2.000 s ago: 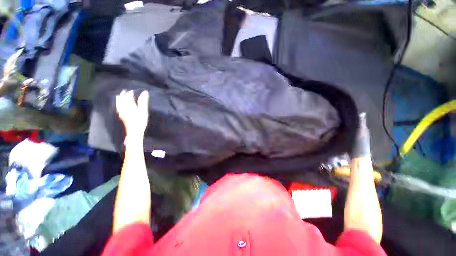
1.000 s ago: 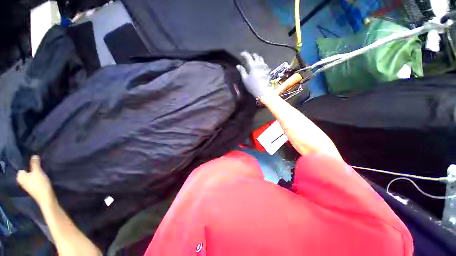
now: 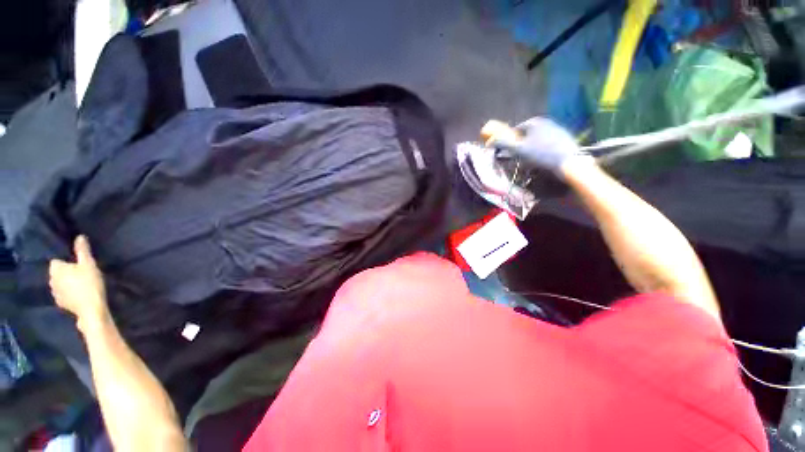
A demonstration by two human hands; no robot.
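Observation:
A dark jacket (image 3: 265, 194) lies spread on the grey padded table, its lining side partly up, with soft creases. A small white tag (image 3: 191, 332) shows on its near edge. My left hand (image 3: 78, 281), bare, rests at the jacket's left end with the thumb raised; whether it grips the cloth is unclear. My right hand (image 3: 545, 146), in a grey glove and blurred, is closed round the tan handle of the steam iron (image 3: 494, 181). The iron is tilted, right of the jacket, its silvery body towards the jacket.
A red box with a white label (image 3: 492, 245) is at the table's near edge. A whitish hose (image 3: 688, 128) runs right from the iron. A yellow hose (image 3: 627, 57) and a green bundle (image 3: 719, 97) are at upper right. Dark cloth (image 3: 688, 212) lies at the right.
My right hand has moved right from beside the jacket's edge and taken hold of the iron, which is now tilted. My left hand has shifted slightly up along the jacket's end.

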